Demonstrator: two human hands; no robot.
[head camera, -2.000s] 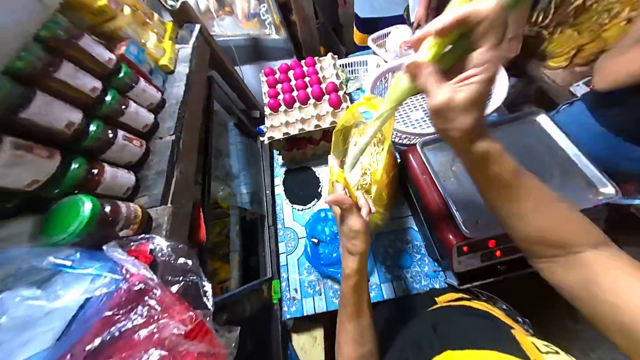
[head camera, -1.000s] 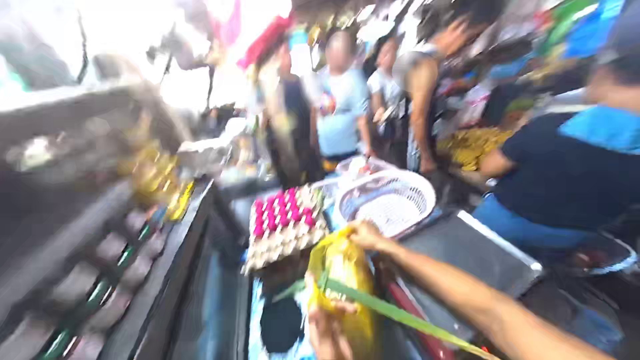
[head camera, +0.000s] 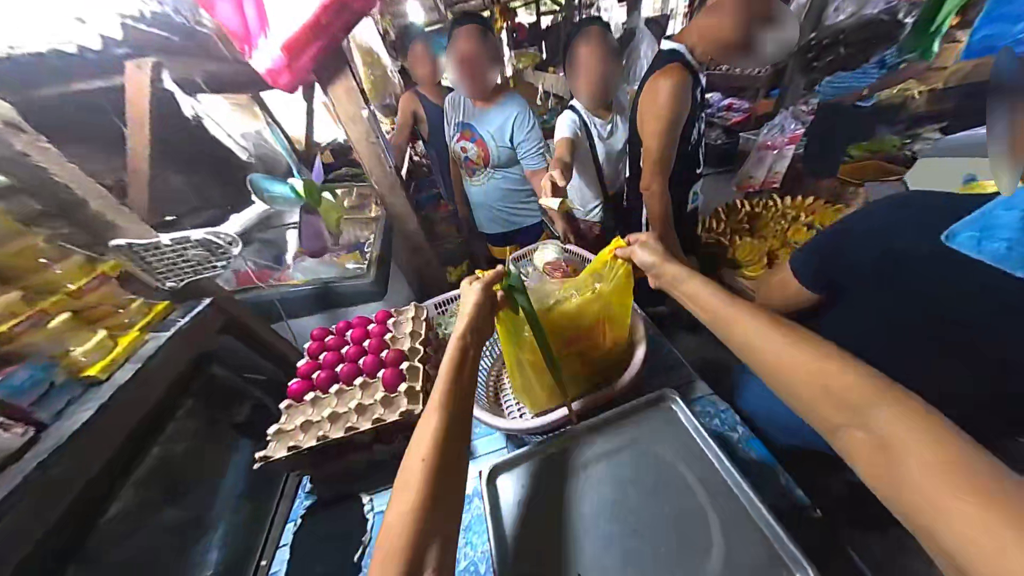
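Note:
A yellow plastic bag (head camera: 572, 344) with contents showing faintly through it hangs between my two hands, over an oval plastic basket (head camera: 632, 376). My left hand (head camera: 482, 300) grips its upper left corner, along with a long green leaf strip (head camera: 534, 328) that hangs down across the bag's front. At the upper right corner, my right hand (head camera: 650, 258) pinches the rim. The bag's mouth is spread between them. Whether its bottom touches the basket cannot be told.
Red-dyed eggs (head camera: 352, 352) in a stacked cardboard tray (head camera: 352, 416) stand left of the basket. A metal scale pan (head camera: 640, 496) lies nearest me. Several people stand across the counter; one person's hand (head camera: 554, 182) holds out something resembling paper money. Bananas (head camera: 768, 228) lie at right.
The bag has moved from the blue-patterned counter to over the basket. My right hand held the green strip high two seconds ago and now holds the bag's corner. The view has tilted up.

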